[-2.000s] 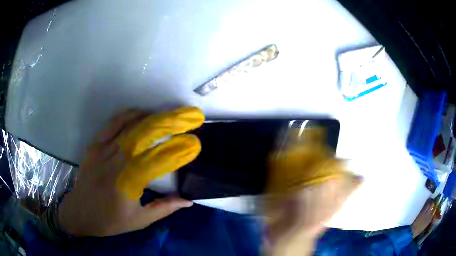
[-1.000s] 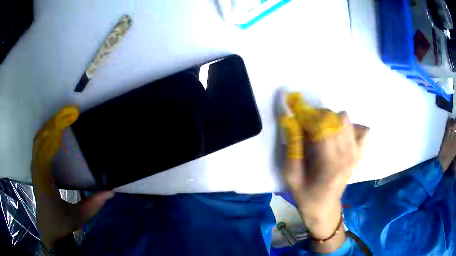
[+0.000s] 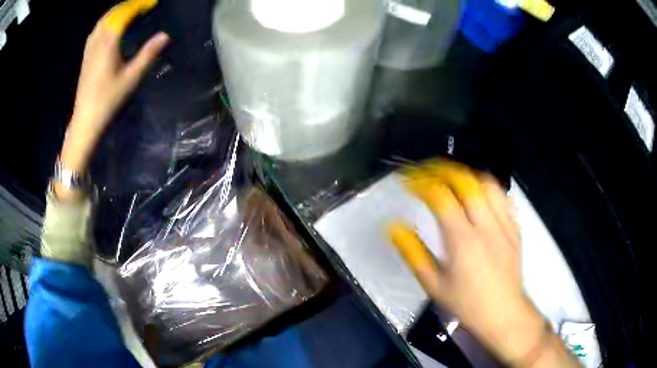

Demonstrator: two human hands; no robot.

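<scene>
My left hand [image 3: 108, 72] is at the upper left over a dark surface, with a yellow finger cot on a finger. Its thumb and fingers are apart, and nothing shows between them. My right hand [image 3: 479, 251], blurred and with yellow finger cots, is spread above the white tabletop [image 3: 367, 226]. It looks empty. A black glossy phone [image 3: 439, 334] lies partly in view at the tabletop's lower edge, left of my right wrist. The hand and arm partly hide it.
A large translucent film roll [image 3: 299, 86] stands at top centre, with another cylinder behind it. Crumpled clear plastic [image 3: 209, 251] lies over a brown box at the lower left. A bright blue object [image 3: 493, 21] is at the top. A small white packet [image 3: 580, 338] is at the lower right.
The view has swung left to the roll and plastic. My left hand has left the phone and moved out over the dark area. My right hand now hovers near the phone.
</scene>
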